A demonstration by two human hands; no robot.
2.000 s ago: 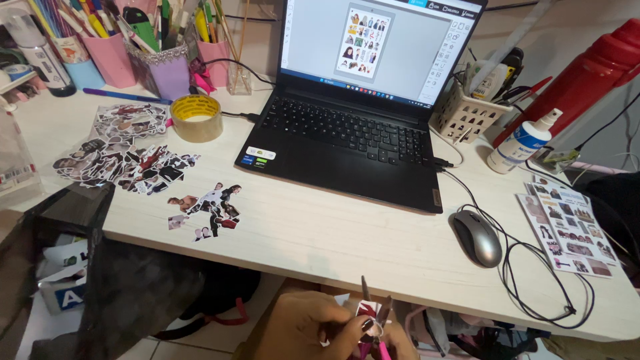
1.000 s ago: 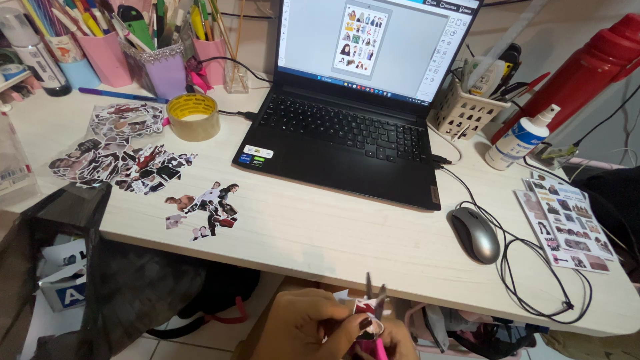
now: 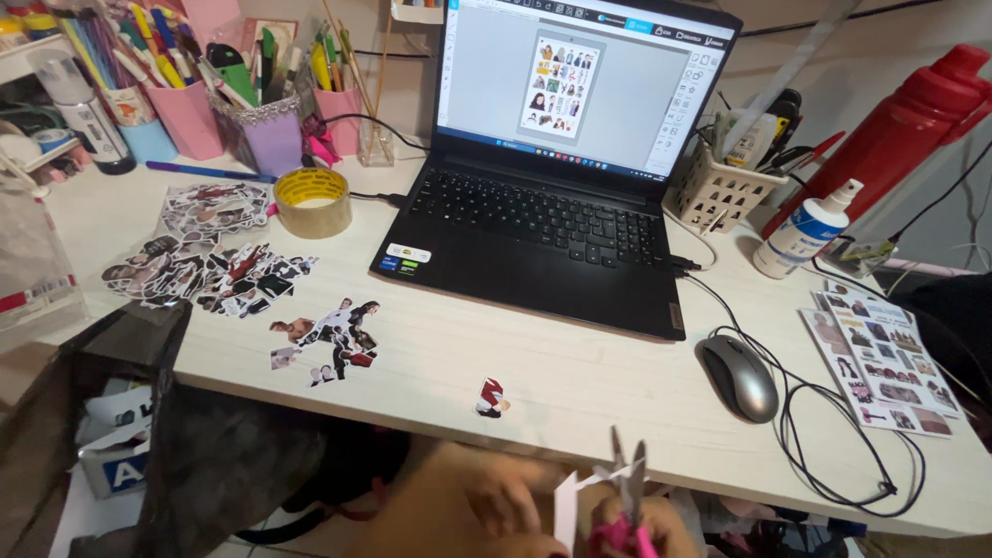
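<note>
My right hand grips pink-handled scissors, whose blades stand apart and point up past the desk's front edge. Beside them is a thin strip of white paper offcut, near both hands. Blurred, my left hand is below the desk edge, left of the scissors; its fingertips are partly hidden, so I cannot tell whether it holds the strip. A cut-out sticker of a figure in red lies alone on the desk near the front edge. To its left lie a small group of cut-out stickers and a larger pile.
An open laptop stands mid-desk, a mouse with its looped cable to the right. Printed sticker sheets and a spray bottle are farther right. Packing tape and pen cups stand left. A dark bag hangs at the left edge.
The red-figure sticker now lies on the desk near the front edge, where earlier frames show bare desk. Earlier, a piece with red was between my hands at the scissors. My left hand has come away from the blades.
</note>
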